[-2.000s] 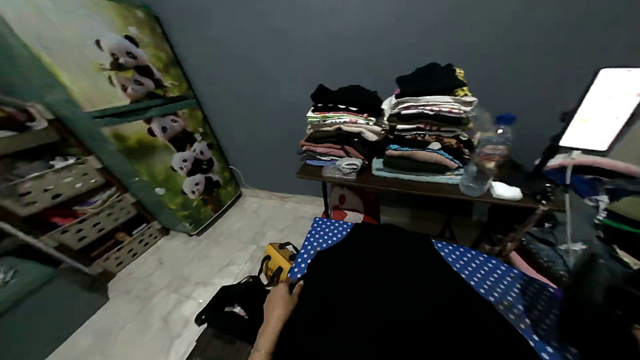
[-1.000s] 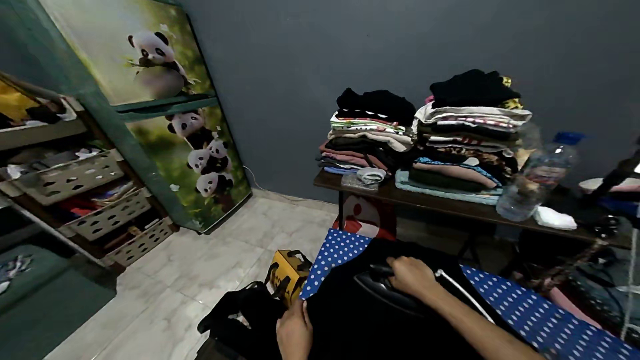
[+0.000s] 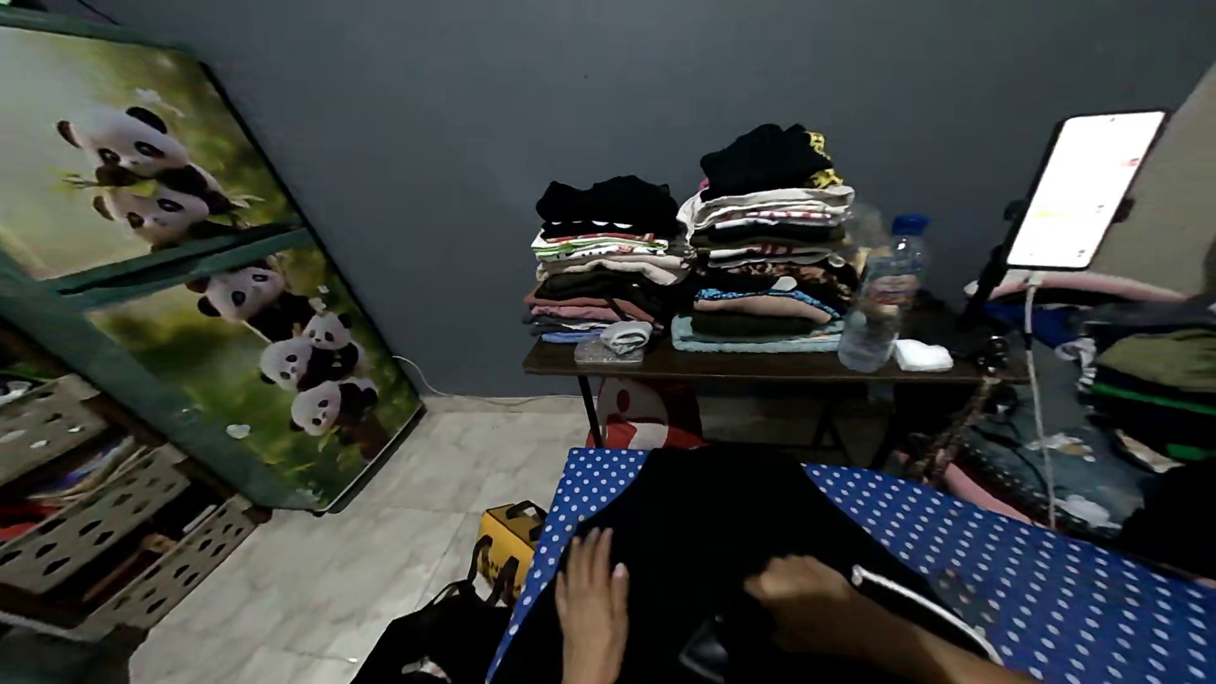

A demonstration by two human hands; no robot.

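A black garment is spread over an ironing surface with a blue polka-dot cover. My left hand lies flat on the garment near its left edge, fingers extended. My right hand is closed around the handle of a dark clothes iron, which rests on the garment. Much of the iron blends into the black cloth and its handle is mostly hidden by the hand. A white power cord curves over my right forearm.
Behind stands a dark table with folded clothes, a plastic bottle and a white cloth. A mounted phone and piled clothes are at right. A yellow bag stands on the floor at left.
Two seconds ago the iron was not visible on the garment; a second ago my right hand held it there. Since then it has moved nearer to me, and my left hand now lies flat.
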